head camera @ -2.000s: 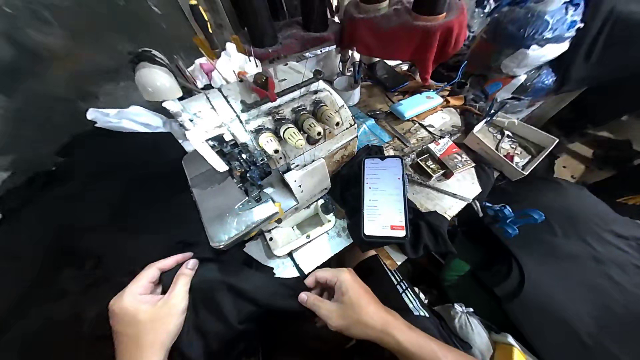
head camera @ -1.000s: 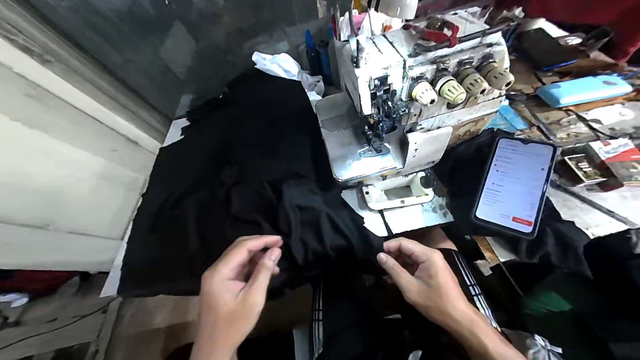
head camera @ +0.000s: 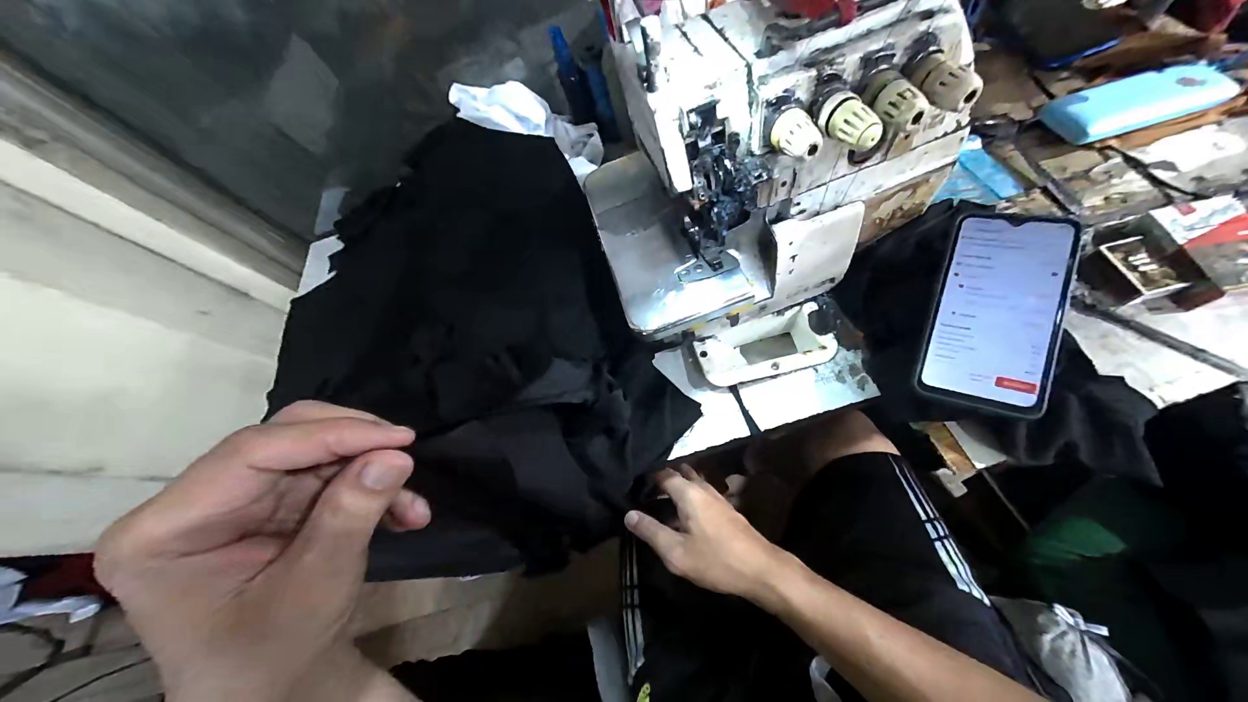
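A heap of black fabric (head camera: 487,302) lies on the table to the left of an overlock sewing machine (head camera: 721,195). My left hand (head camera: 283,526) is raised in front of the fabric's lower left edge, thumb and index finger almost meeting; whether something thin is between them does not show. Lower in the view, my right hand (head camera: 697,536) is beside the fabric's lower right corner and over my lap, its fingers partly spread and the fingertips partly in shadow. Under the machine's front, a narrow dark strip (head camera: 746,409) hangs over a white sheet at the table edge.
A lit smartphone (head camera: 999,312) rests on dark cloth right of the machine. Farther right are a light blue case (head camera: 1141,102) and a small open box (head camera: 1141,268) with metal pieces. White cloth (head camera: 502,105) lies behind the fabric. A pale wall panel (head camera: 127,361) borders the left side.
The view has swung left and come closer. My left hand has risen toward the camera and away from the fabric; my right hand has dropped lower, over my lap.
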